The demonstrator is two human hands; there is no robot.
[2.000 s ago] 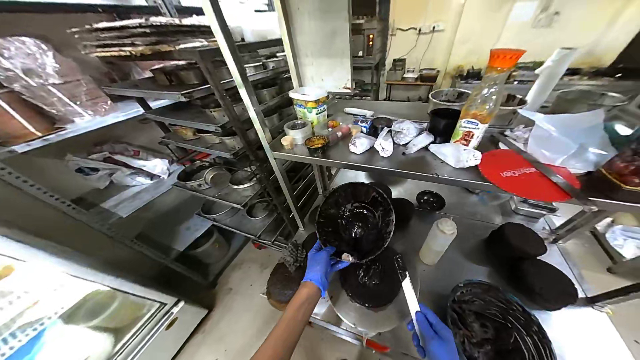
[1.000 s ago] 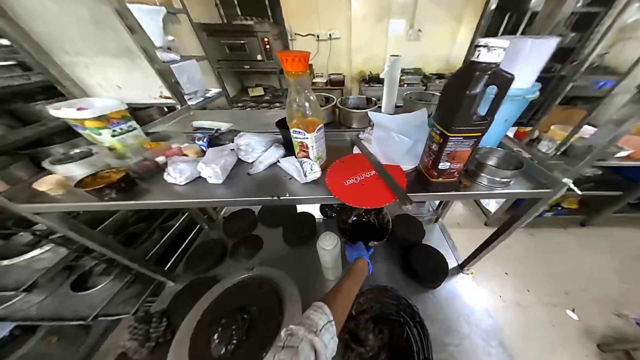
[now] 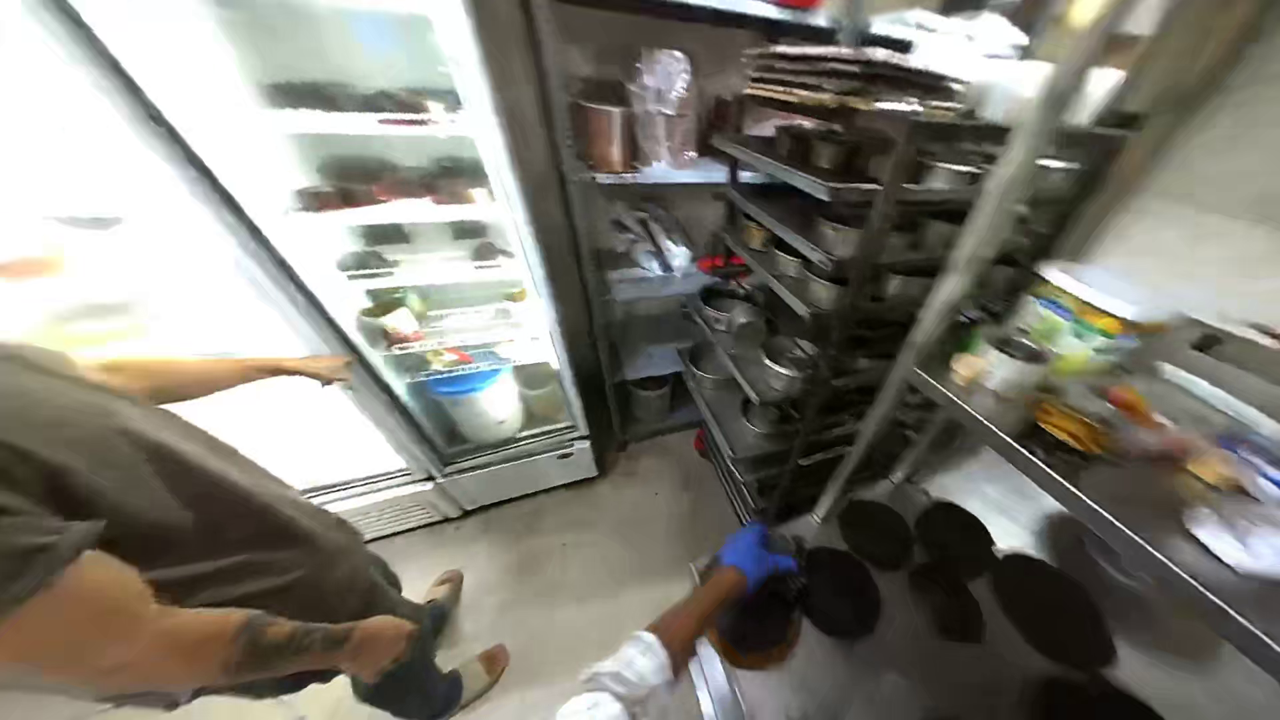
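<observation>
My left hand [image 3: 757, 556], in a blue glove, reaches over the near left corner of the steel table. It is over or against a dark thing above a round dark cake [image 3: 757, 622] with a brown lower edge. Blur hides its fingertips, so I cannot tell whether it grips anything. Right beside it lies a round dark piece [image 3: 841, 592], probably a cake layer. Several more dark rounds [image 3: 875, 534] are spread across the steel tabletop [image 3: 860, 680]. My right hand is out of view.
Another person [image 3: 200, 510] stands at the left, one hand at the glass-door fridge [image 3: 590, 460]. A rack [image 3: 740, 400] with metal pans stands behind the table. A raised steel shelf [image 3: 1100, 520] holding tubs and packets overhangs its right side.
The view has swung far left, bringing the fridge and the other person into sight. The squeeze bottle and the large dark-coated bowl have left view. A blue-gloved hand is now at the table's left corner.
</observation>
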